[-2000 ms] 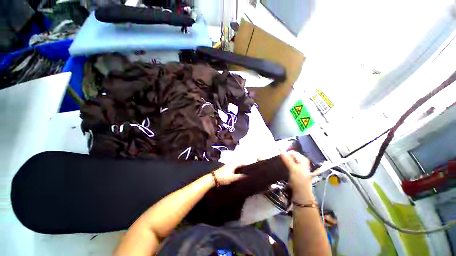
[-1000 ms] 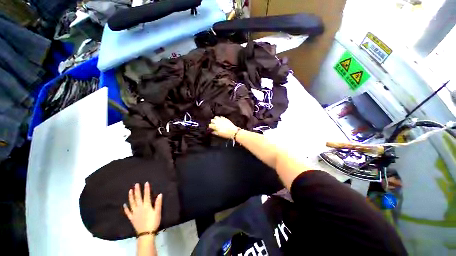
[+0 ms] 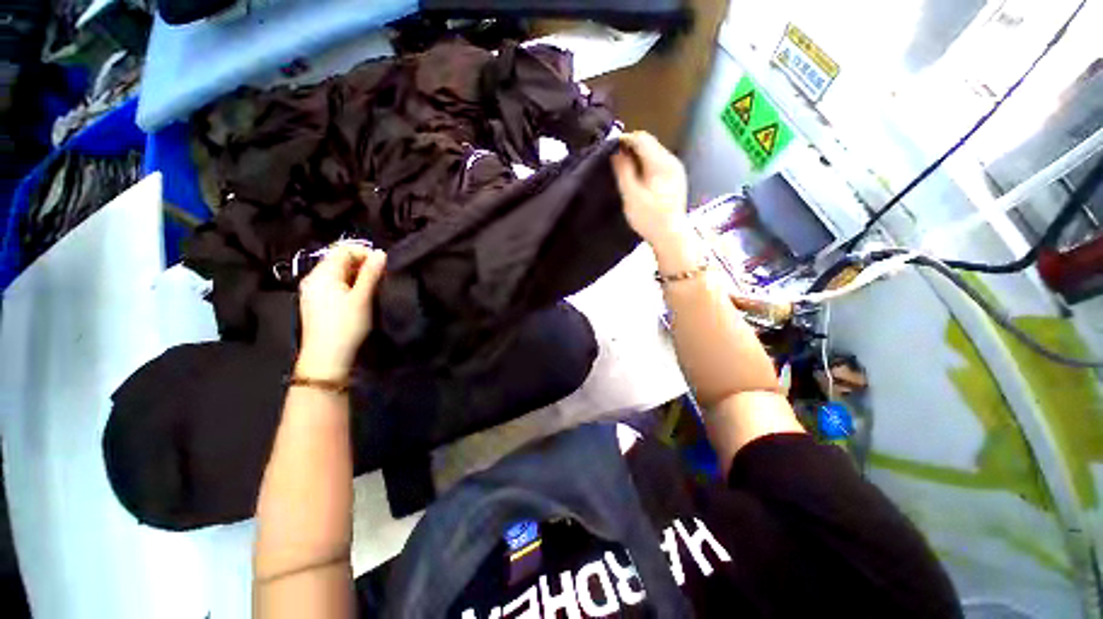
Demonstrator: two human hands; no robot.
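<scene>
A dark brown garment [image 3: 508,248] is stretched between my two hands above the padded board. My left hand [image 3: 339,302] pinches its edge at the left, beside a white cord. My right hand [image 3: 650,181] holds its other end, raised to the upper right. Brown cloth covers the left rounded end of the board, and the bare black right end of the board [image 3: 562,345] shows below the held cloth. A large crumpled brown garment pile [image 3: 327,145] lies directly behind, partly hidden by the held cloth.
The iron's wooden handle [image 3: 764,310] shows at the right table edge, with hoses and cables beside it. A light blue surface [image 3: 272,55] is at the back. A blue crate [image 3: 73,157] stands at the left. A wall with warning signs [image 3: 756,121] is at the right.
My left hand has moved from flat on the cloth to pinching its edge. My right hand has moved from the pile to the upper right, and the cloth is now lifted and stretched.
</scene>
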